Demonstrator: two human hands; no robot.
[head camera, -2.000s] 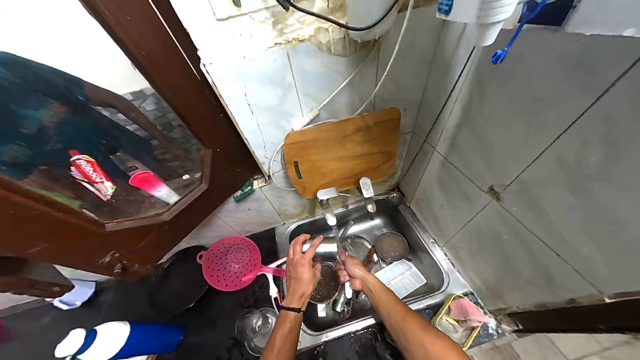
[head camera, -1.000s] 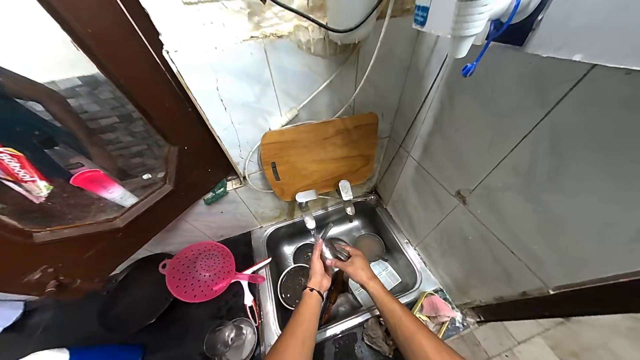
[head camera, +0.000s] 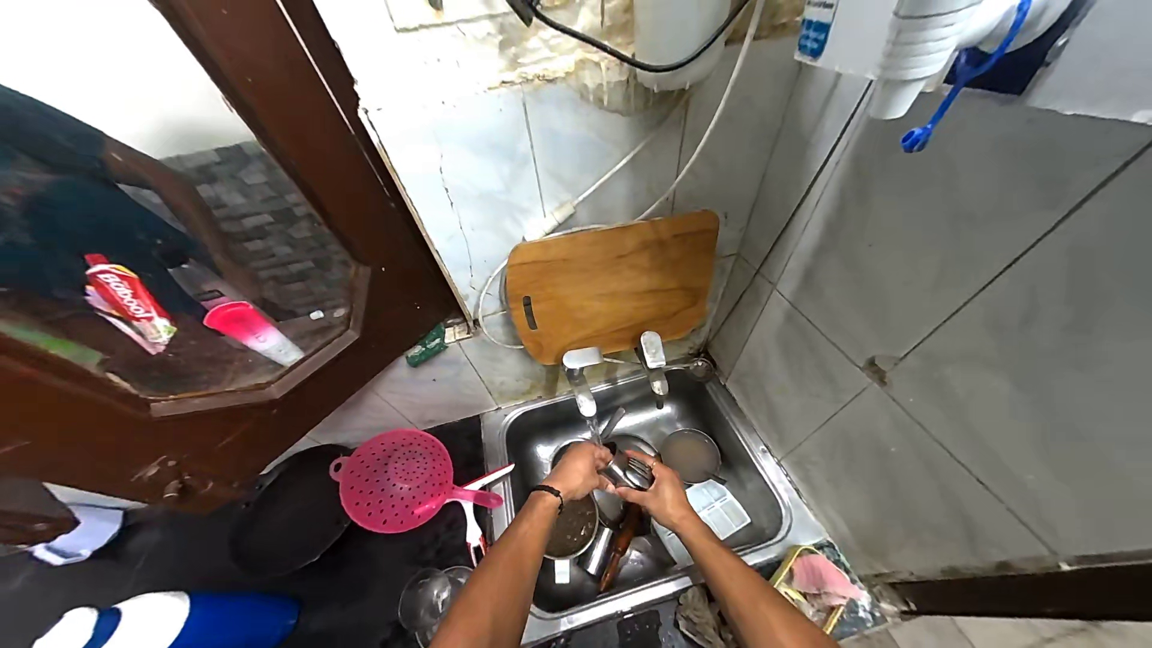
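My left hand (head camera: 580, 470) and my right hand (head camera: 661, 492) hold a small shiny metal cup (head camera: 627, 470) between them, under the left faucet (head camera: 582, 382), from which water appears to run. A dark band is on my left wrist. Below them the steel sink (head camera: 774, 486) holds a pot with murky water (head camera: 572, 528), a round bowl of cloudy liquid (head camera: 690, 454), a pale ice-cube-type tray (head camera: 720, 513) and a brown handle (head camera: 620, 547). My hands partly hide the things beneath.
Left of the sink lie a pink colander (head camera: 396, 480), a black pan (head camera: 290, 511), a knife (head camera: 490, 476) and clear glass vessels (head camera: 430, 601). A wooden cutting board (head camera: 616, 286) leans behind the faucets. A pink sponge (head camera: 821, 576) sits at the right front corner, beside a crumpled cloth (head camera: 702, 619).
Both hands stay together over the sink, with the metal cup tilted differently. The pot at the left of the sink holds murky water now, while a second ago its contents looked dark.
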